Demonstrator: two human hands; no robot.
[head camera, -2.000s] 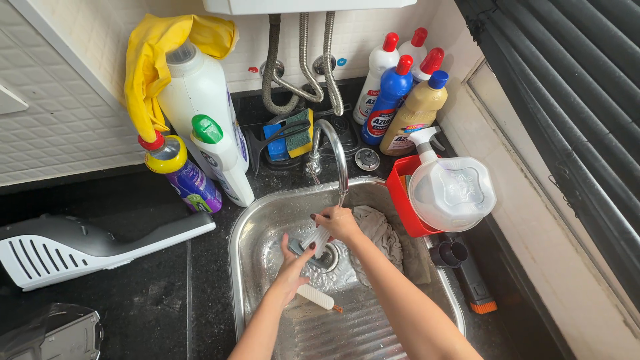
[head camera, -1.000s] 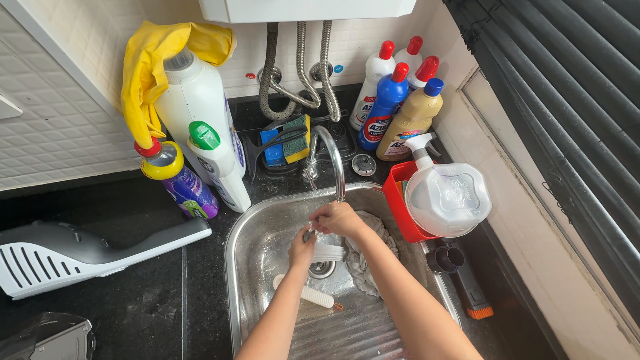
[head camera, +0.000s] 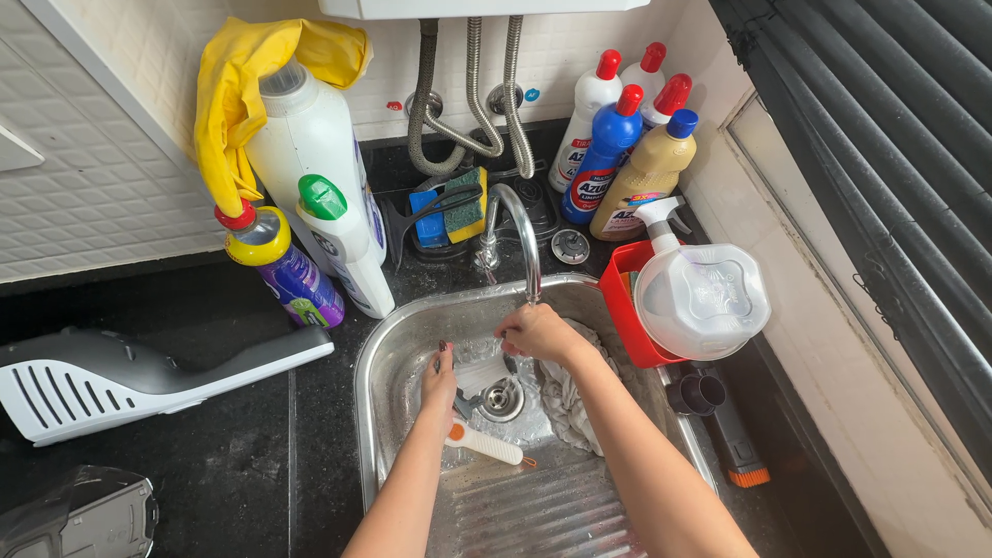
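Note:
My left hand (head camera: 440, 381) is low in the stainless steel sink (head camera: 372, 403), its fingers around a small dark-grey part (head camera: 465, 404) that is mostly hidden. My right hand (head camera: 535, 333), fingers curled, is just below the spout of the chrome faucet (head camera: 530, 240); whether it grips something is unclear. A pale, partly see-through piece (head camera: 484, 375) shows between the hands, above the metal drain strainer (head camera: 502, 399). Below it a white handle (head camera: 488, 445) with an orange button and an orange loop lies in the basin. A wet grey cloth (head camera: 570, 395) is bunched along the basin's right side.
Left of the sink stand cleaning bottles (head camera: 302, 170), a yellow rubber glove (head camera: 232, 101) and a grey-and-white vacuum part (head camera: 155, 380). Sponges (head camera: 465, 205) and more bottles (head camera: 612, 155) are behind. At right are a red container (head camera: 632, 310), a clear tub (head camera: 704, 301) and an orange-bristled brush attachment (head camera: 736, 442).
My hands, together under the faucet one second ago, are now apart, the left one lower and further left. The white handle's orange button now shows.

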